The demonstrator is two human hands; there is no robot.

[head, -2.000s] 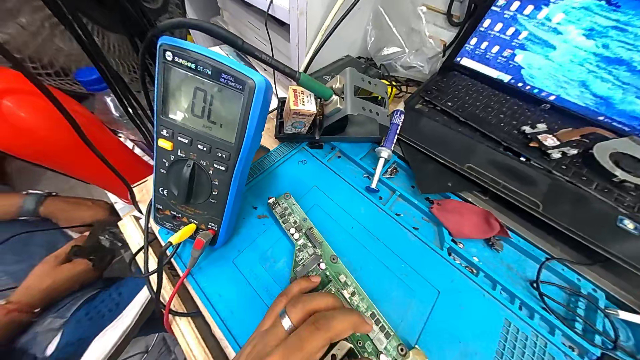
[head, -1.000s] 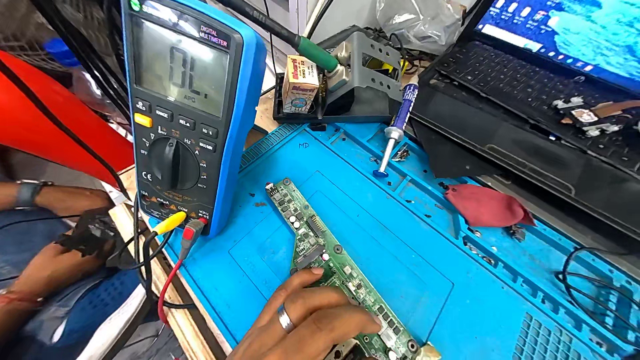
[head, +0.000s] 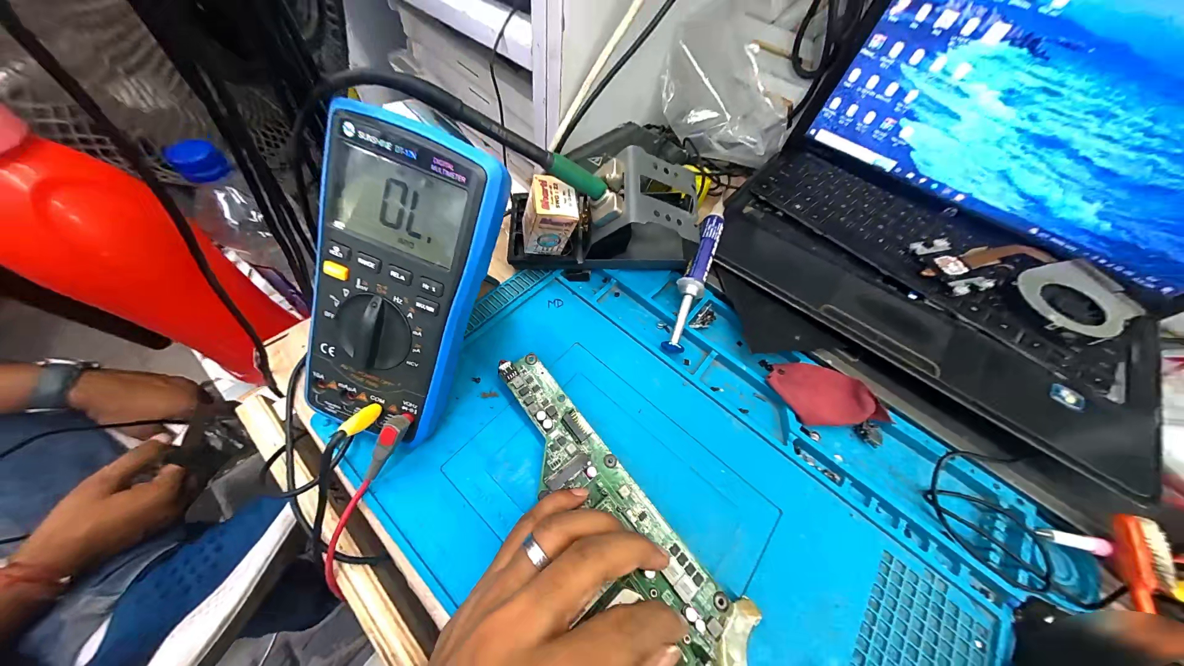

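A long green circuit board (head: 638,499) lies at a slant on the blue work mat (head: 518,462). My left hand (head: 564,583), wearing a silver ring, reaches in from the bottom edge, its fingers curled over the board's lower part and holding it; the thumb is hidden. At the bottom right corner a blurred patch of skin looks like my right hand (head: 1142,638); its fingers cannot be made out. Left of the board a blue-cased digital multimeter (head: 398,268) stands upright and reads OL. Yellow and red plugs (head: 390,439) sit in its sockets.
A soldering iron stand (head: 647,199), small box (head: 552,217) and flux syringe (head: 698,268) are behind the mat. An open laptop (head: 925,231) bears a loose fan (head: 1078,301). Red cloth (head: 823,393) and an orange brush (head: 1142,560) are at right. Another person's hands (head: 129,490) work at left.
A blurred skin-coloured shape and an orange brush now show at the bottom right. My left hand stays on the circuit board. The view has shifted.
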